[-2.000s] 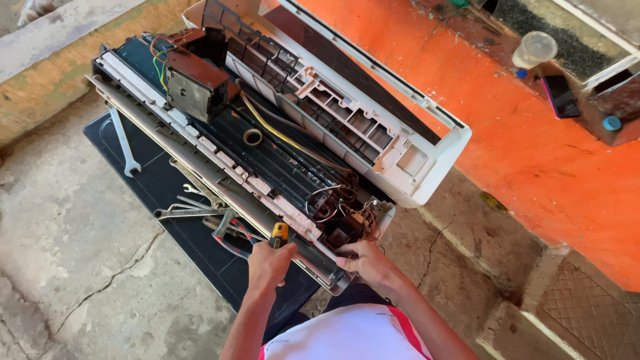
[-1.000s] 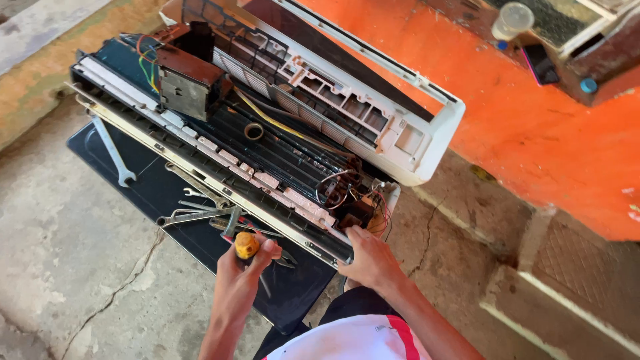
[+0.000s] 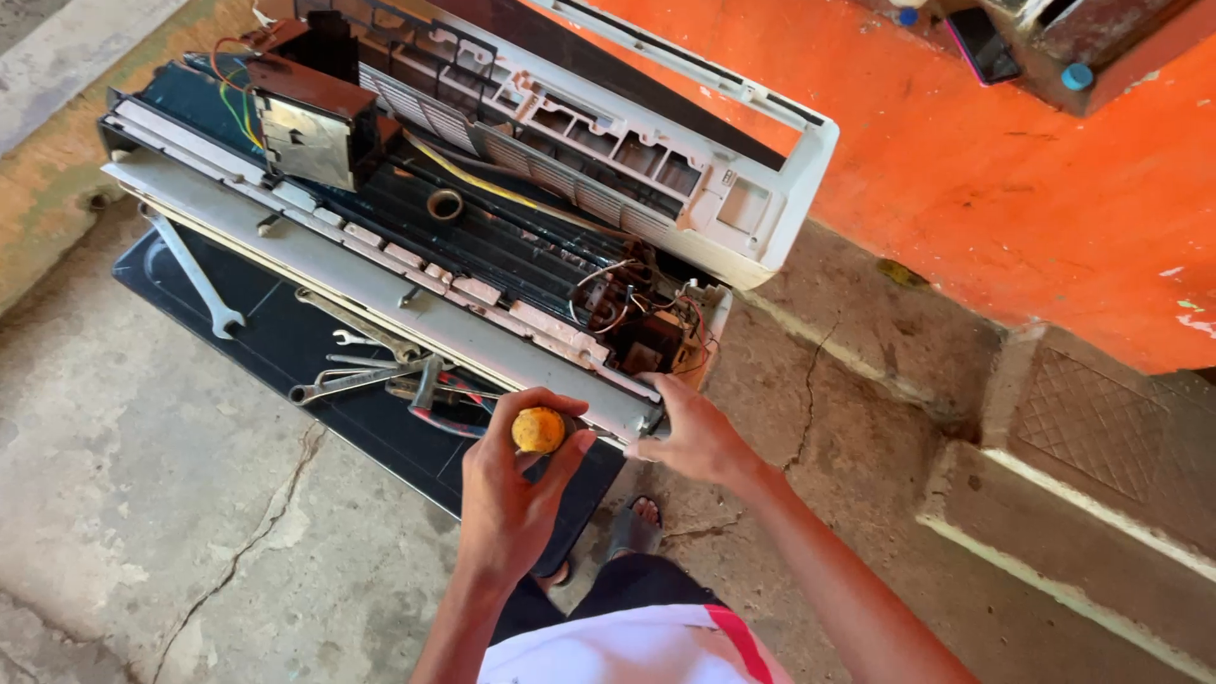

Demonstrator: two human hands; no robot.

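Note:
My left hand [image 3: 518, 475] is closed around a screwdriver, its yellow handle end [image 3: 538, 430] facing up; the shaft is mostly hidden. It is at the near edge of an opened split air conditioner's indoor unit [image 3: 380, 266]. My right hand [image 3: 689, 432] grips the near right end of the unit's long grey louver [image 3: 532, 356], thumb and fingers around the corner. Wires and a brown part [image 3: 646, 351] lie exposed just beyond that hand. The white front casing [image 3: 788, 199] rests behind the unit.
Below the unit is a dark panel [image 3: 361, 427] bearing an open-end wrench [image 3: 195, 275], combination wrenches [image 3: 356, 380] and red-handled pliers [image 3: 451, 423]. An orange wall [image 3: 950, 190] stands behind. A phone [image 3: 983, 46] and a blue cap [image 3: 1077, 77] lie on a ledge. Concrete steps [image 3: 1073, 532] are at right.
The grey louver now shows its broad face, where it looked narrower a second ago. The screwdriver handle has turned from lying across my left hand to end-on. My right hand stays at the unit's right end.

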